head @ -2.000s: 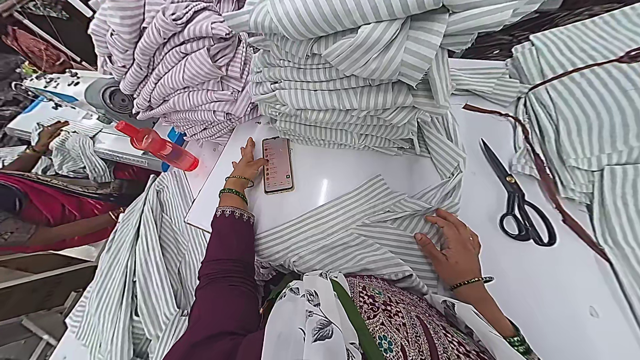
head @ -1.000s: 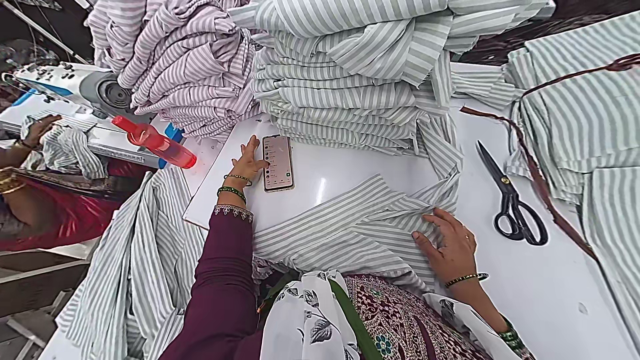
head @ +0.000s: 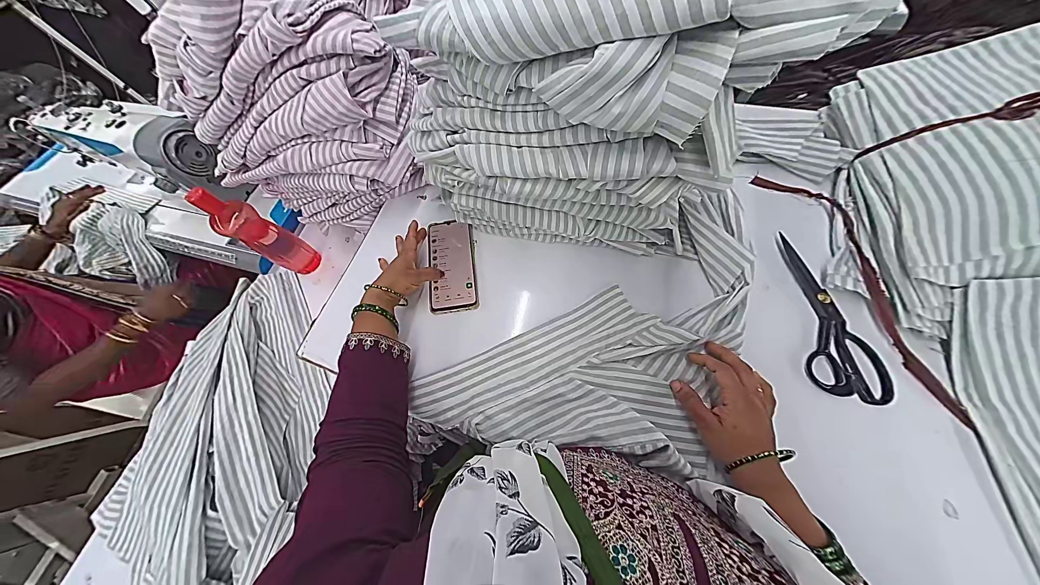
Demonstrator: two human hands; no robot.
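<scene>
My left hand [head: 404, 266] lies at the left edge of a smartphone [head: 452, 268] with its screen lit, thumb over the screen, fingers spread on the white table [head: 512, 292]. My right hand [head: 734, 402] rests with fingers apart on a grey-and-white striped cloth [head: 561, 370], which is spread between my body and the phone. A twisted strip of the same cloth runs up to a tall folded stack of striped fabric [head: 561, 162] behind the phone. Black-handled fabric shears [head: 833, 325], blades slightly apart, lie on the table to the right of my right hand.
Pink striped fabric [head: 317, 114] is heaped at back left, near a red bottle [head: 256, 231] lying tilted. A co-worker's hand [head: 166, 302] is beside a sewing machine [head: 122, 134]. Striped cloth [head: 227, 431] drapes at left. Fabric bundles [head: 975, 187] with a dark red tie [head: 873, 284] stand right.
The co-worker's arm at the left has moved, and a second hand now shows there. My hands, the phone and the cloth have stayed about where they were.
</scene>
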